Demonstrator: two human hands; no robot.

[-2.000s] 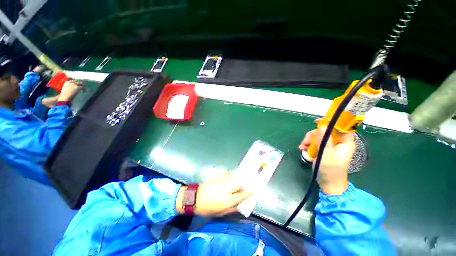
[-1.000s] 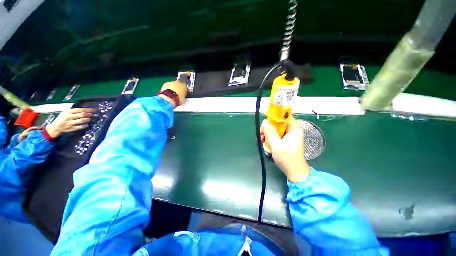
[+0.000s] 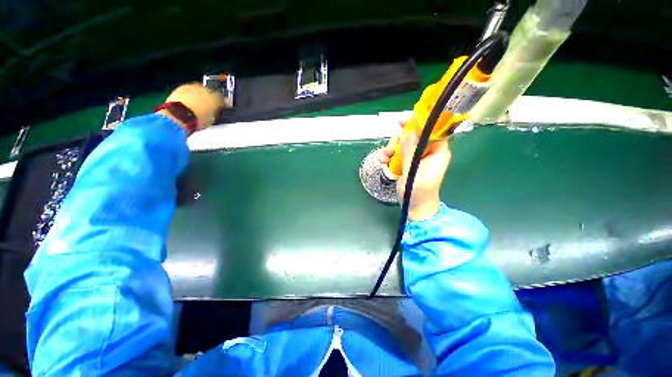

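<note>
My right hand [image 3: 425, 171] is closed around the yellow-orange electric screwdriver [image 3: 442, 99], which tilts with its lower end over the round grey screw dish [image 3: 377, 177]. A black power cord [image 3: 416, 166] loops from its top down to the bench edge. My left hand [image 3: 197, 101] reaches over the white rail to the conveyor, at a phone assembly [image 3: 227, 87]. The hand is blurred and its fingers are partly hidden, so its grip cannot be told. Another phone assembly [image 3: 312, 76] lies to its right on the dark mat.
The white rail [image 3: 295, 132] runs across beyond the green bench top [image 3: 295, 221]. A black tray [image 3: 22, 184] with small metal parts [image 3: 57, 191] is at left. A wrapped post [image 3: 525, 62] slants behind the screwdriver. More phones lie on the conveyor. Blue clothing shows at lower right.
Two seconds ago my left hand was at a phone on the bench; it now reaches to the conveyor. The screwdriver has moved to the screw dish and tilts more than one second ago. The view has shifted.
</note>
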